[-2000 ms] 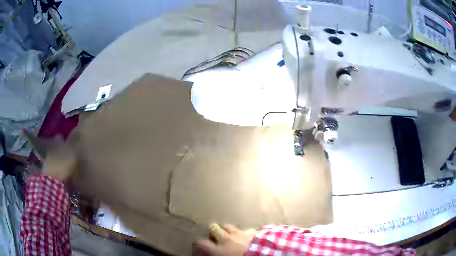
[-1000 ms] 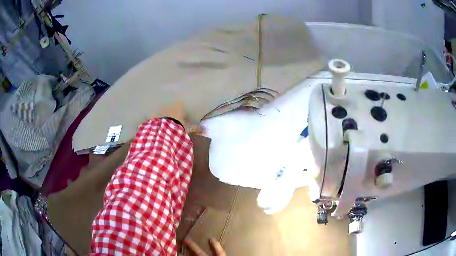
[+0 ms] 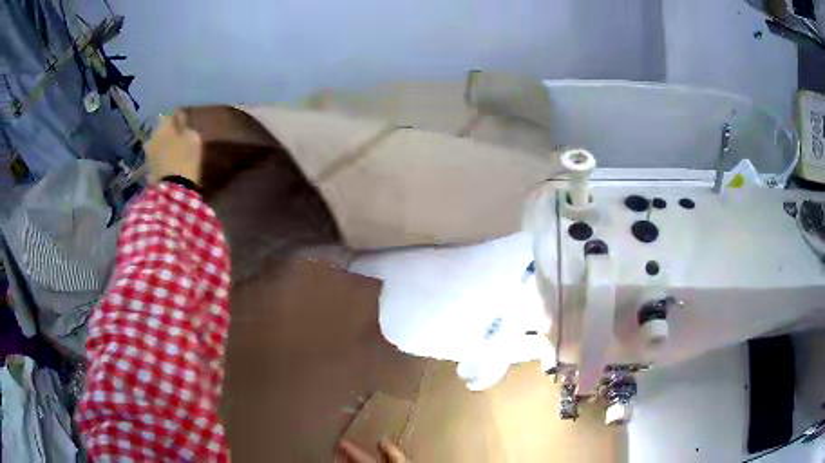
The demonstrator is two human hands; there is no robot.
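My left hand [image 3: 176, 149] is raised at the upper left, closed on the edge of a beige garment panel [image 3: 425, 185], which is lifted and partly folded over so a dark brown inner side shows. My right hand [image 3: 373, 452] is at the bottom edge, mostly cut off; only fingertips show. They rest on a second tan-brown panel [image 3: 298, 335] beside a small folded piece [image 3: 380, 422] and a stitched line. This panel runs right into the lamp glow by the presser foot [image 3: 568, 401].
The white machine head [image 3: 706, 244] fills the right, with a thread post [image 3: 579, 172] on top. A flat black rectangle [image 3: 771, 393] lies at the lower right. Grey and striped garments [image 3: 63, 235] are heaped at left. A pale wall stands behind.
My left hand has moved from the middle of the cloth to the upper left, lifting the far beige panel. My right fingertips stay near the stitched line. The view has shifted slightly.
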